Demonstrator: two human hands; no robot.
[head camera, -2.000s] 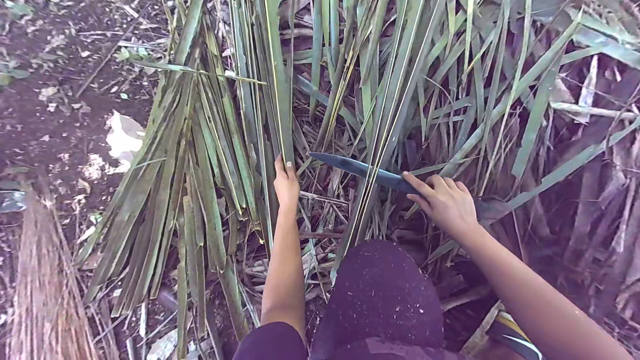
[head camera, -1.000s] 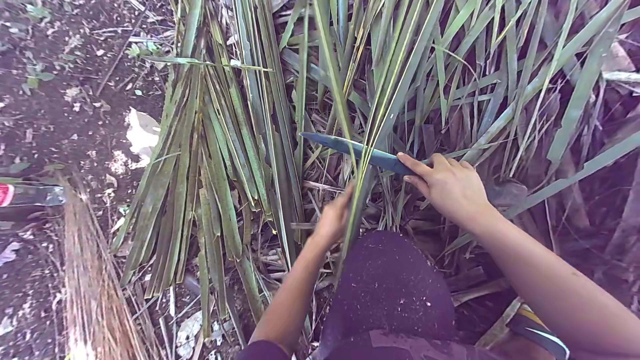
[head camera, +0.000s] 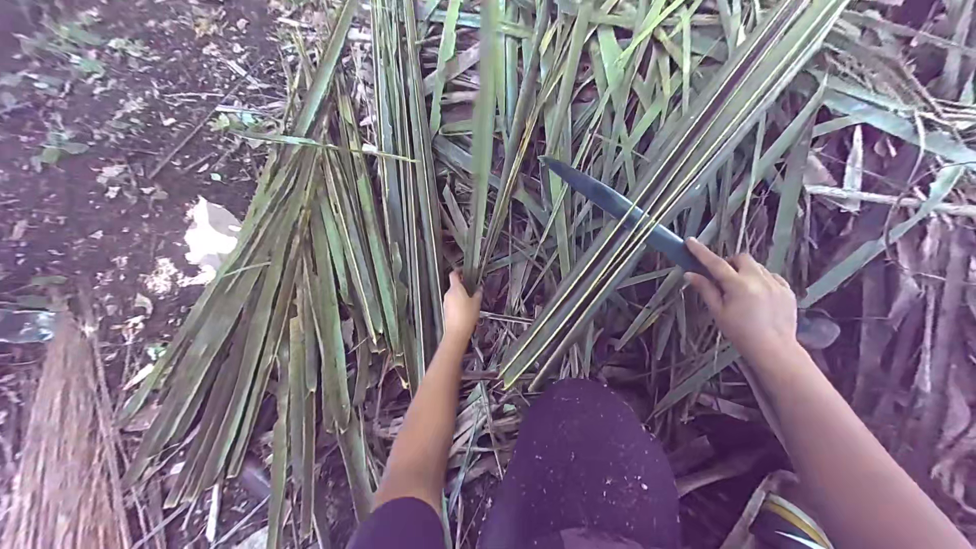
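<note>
My right hand (head camera: 747, 297) grips the handle of a long-bladed knife (head camera: 595, 191), its tip pointing up and left. Several long palm leaflets (head camera: 686, 168) with pale ribs lie slantwise over the blade, their lower ends near my knee. At the centre, my left hand (head camera: 461, 305) is closed on the lower end of a green palm leaflet (head camera: 482, 152) that stands upward from it. Just left of that hand runs a bunch of long leaflets (head camera: 412, 191). Farther left lies a spread pile of cut palm leaflets (head camera: 259, 305).
A bundle of thin brown ribs (head camera: 65, 442) lies at the lower left, below part of a clear bottle (head camera: 27, 325). My knee in dark cloth (head camera: 587, 465) is at the bottom middle. Loose leaf strips (head camera: 854, 259) cover the ground on the right; a shoe (head camera: 793, 518) shows below.
My left hand has moved left from beside the leaflets at the knife and now holds a leaflet. The leaflets across the blade lean more to the right. The knife stays in my right hand.
</note>
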